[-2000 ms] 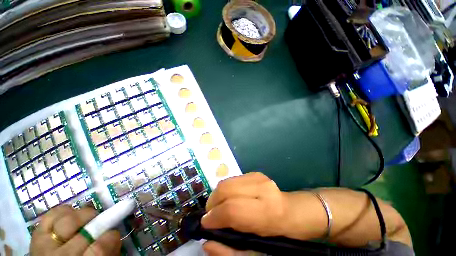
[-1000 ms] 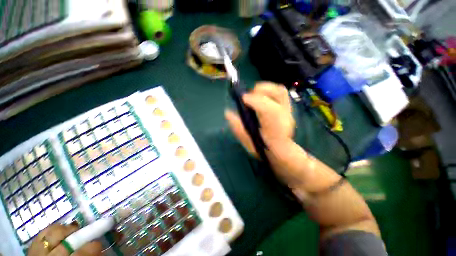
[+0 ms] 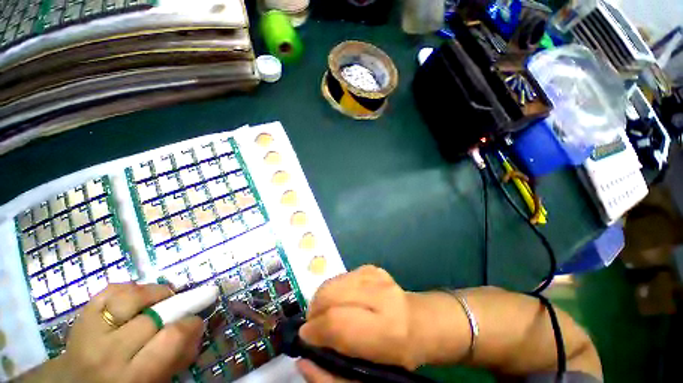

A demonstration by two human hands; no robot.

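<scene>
Green-edged panels of small circuit boards (image 3: 196, 202) lie on a white carrier (image 3: 298, 196) with round tan holes along its edge. My right hand (image 3: 356, 318) holds the black handle of a soldering iron (image 3: 341, 361); its metal tip points left over the lower right panel. My left hand (image 3: 138, 329) rests over the lower panels, a white finger cot (image 3: 187, 303) with a green band on one finger, its fingertip close to the iron tip. A thin strand shows faintly by the left fingertips. Whether the tip touches a board I cannot tell.
A round spool (image 3: 361, 78) with silvery bits stands at the top centre. A stack of carriers (image 3: 127, 63), a green roll (image 3: 281, 36) and a white cap (image 3: 268, 68) are upper left. A black soldering station (image 3: 468, 93), blue bin (image 3: 550, 146) and black cable (image 3: 550, 258) are right.
My right hand went up to the spool with the iron and is back at the lower right panel. My left hand has moved slightly right and up over the panels.
</scene>
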